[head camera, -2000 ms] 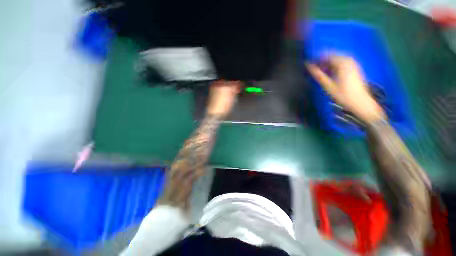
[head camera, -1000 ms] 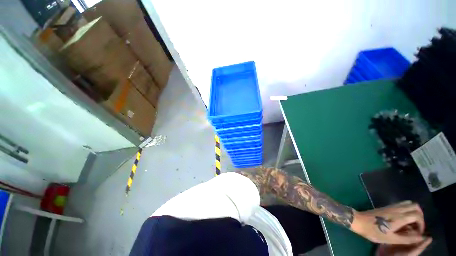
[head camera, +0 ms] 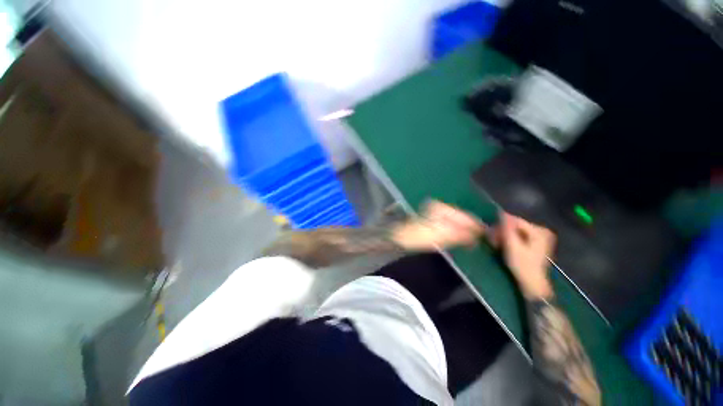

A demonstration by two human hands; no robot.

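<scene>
My left hand (head camera: 444,227) and my right hand (head camera: 525,244) are close together over the near edge of the green bench top, at the front edge of the black mat (head camera: 547,194). Both are blurred with fingers curled. A small dark thing seems to show between the fingertips, but blur hides what it is and which hand holds it. The black machine (head camera: 634,87) with a white label (head camera: 552,107) overhangs the mat. A green light (head camera: 583,214) glows beneath it.
A blue bin (head camera: 644,346) with rows of small black modules (head camera: 688,355) is at the lower right. A dark clump of parts (head camera: 493,101) lies left of the label. Stacked blue bins (head camera: 273,131) stand beside the bench. Cartons (head camera: 71,151) are at far left.
The view has swung back right, so the machine, green light and blue bin show more. My hands now appear at the mat's front edge, both visible and slightly apart.
</scene>
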